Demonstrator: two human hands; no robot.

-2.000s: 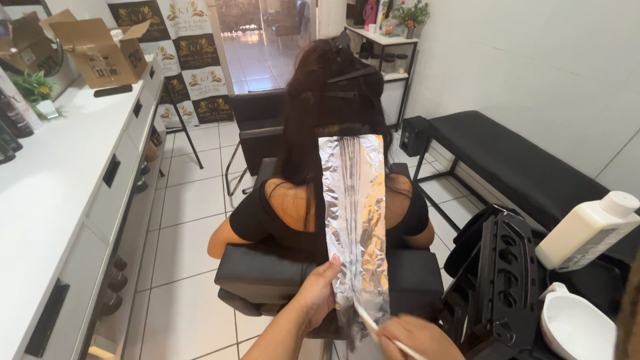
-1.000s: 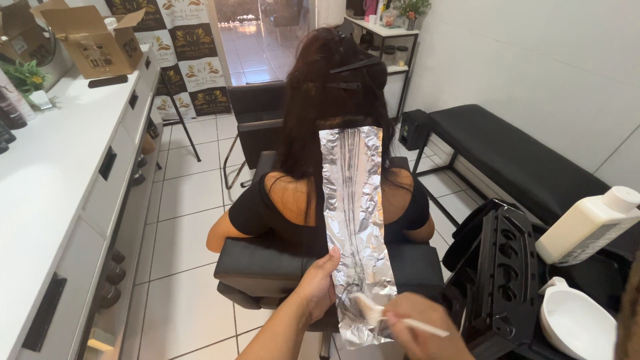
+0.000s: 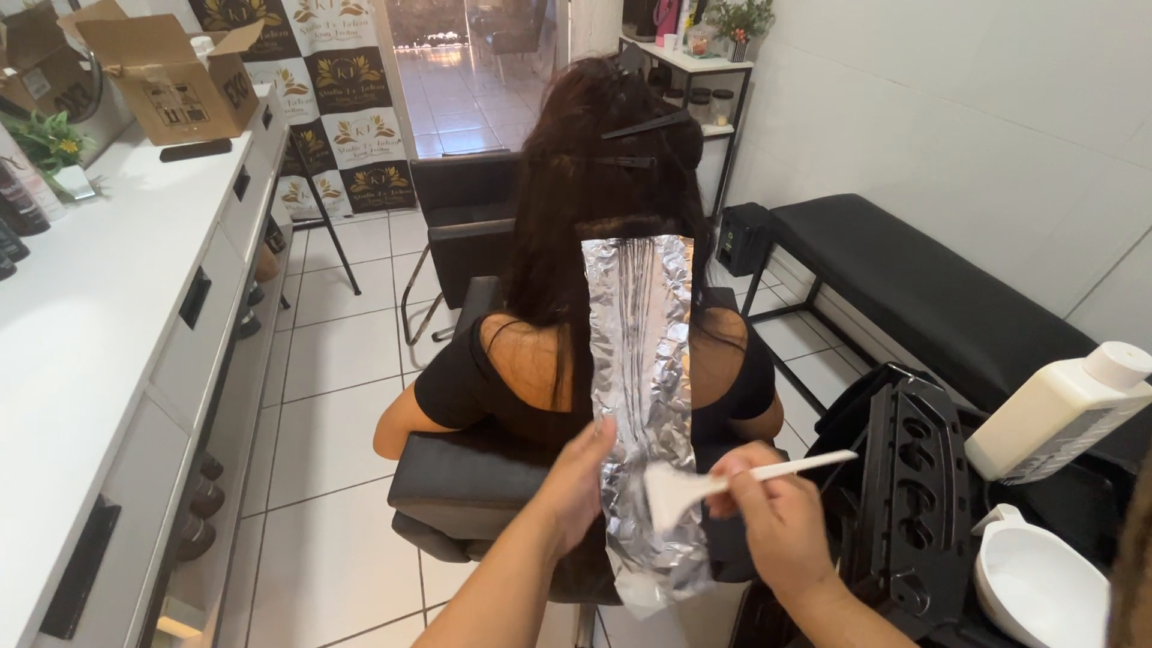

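A long strip of aluminium foil [image 3: 605, 360] hangs down the back of a seated person's dark hair [image 3: 558, 207], with a thin section of coated strands lying along it. My left hand [image 3: 583, 481] grips the foil's left edge low down, thumb on top, its other fingers partly hidden behind. In my right hand [image 3: 774, 513] is a white tint brush [image 3: 688, 490], its blurred bristle end over the lower foil. Black hair clips [image 3: 643, 126] hold up hair at the person's crown. A white mixing bowl [image 3: 1039, 585] sits at the lower right.
A black salon trolley [image 3: 913, 504] stands at my right with a cream plastic bottle [image 3: 1062, 414] on it. Behind runs a black padded bench [image 3: 936, 279] along the wall. On the left is a white counter [image 3: 99, 333] with a cardboard box [image 3: 171, 81]. The chair's black back [image 3: 477, 490] is before me.
The brush's handle has swung from pointing down-right to pointing up-right, and my right hand has risen slightly. My left hand stays at the foil's left edge.
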